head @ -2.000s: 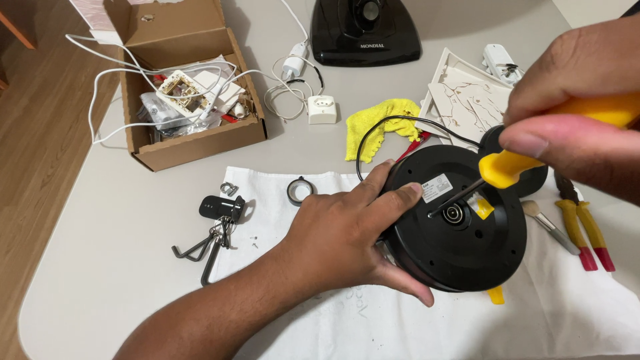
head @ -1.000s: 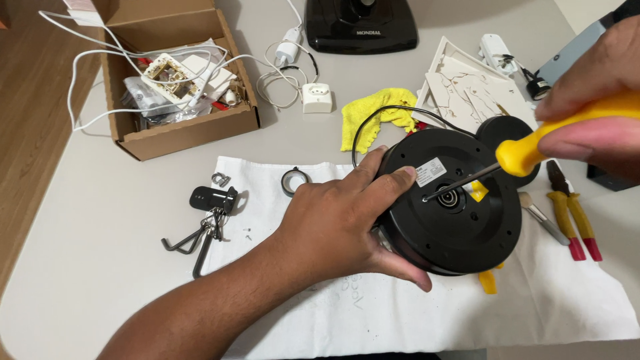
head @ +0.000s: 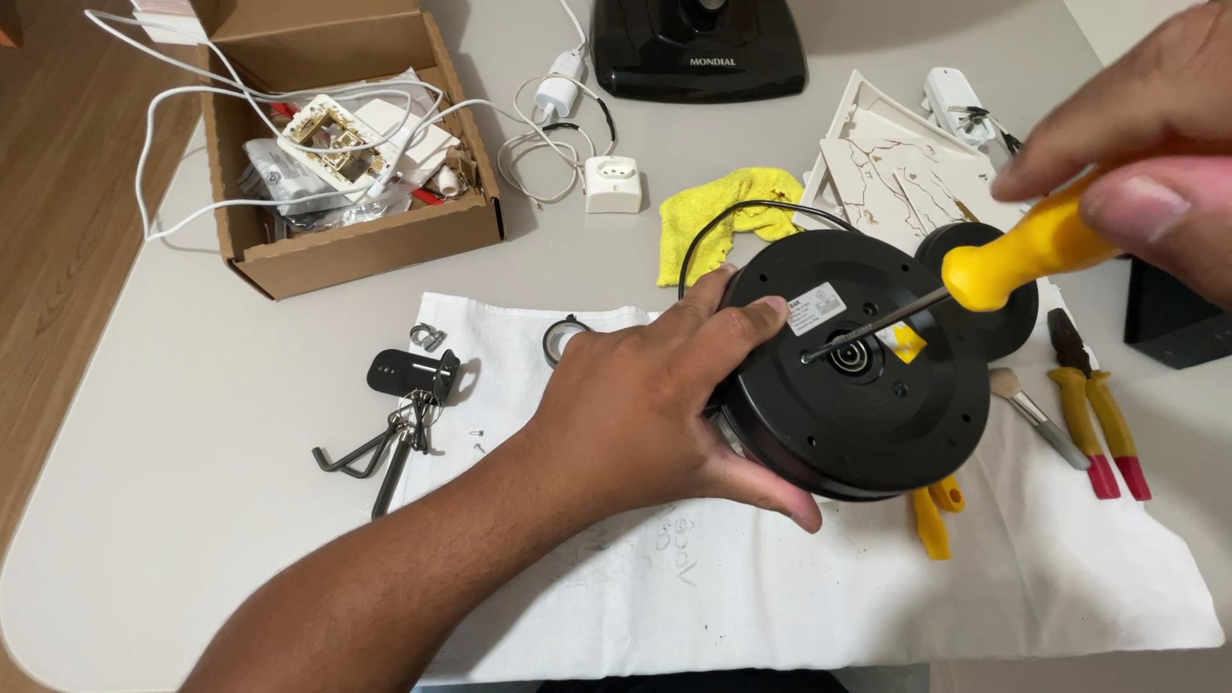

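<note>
My left hand [head: 664, 404] grips the left edge of a round black plastic housing [head: 924, 423], thumb below and fingers on its face. The housing is tilted and bears a white label and a yellow sticker around a ringed centre. My right hand [head: 1136, 164] holds a screwdriver [head: 1020, 250] by its yellow handle; the tip sits in a small hole left of the centre. A smaller black disc [head: 1001, 298] lies behind the housing's right side, and a black cable loops behind it. The palm of my right hand is out of frame.
Around lie a white cloth [head: 597, 597], pliers [head: 1092, 404], a brush [head: 1039, 414], black tape [head: 563, 337], hex keys [head: 385, 452], a yellow cloth [head: 712, 217], a cardboard box [head: 366, 250] of electrical parts, a white socket [head: 613, 185], a black appliance base [head: 698, 58] and a white tray [head: 857, 106].
The screwdriver's handle has swung to a lower slant, while its tip stays on the housing left of the centre. My left hand keeps its grip. The view has shifted slightly.
</note>
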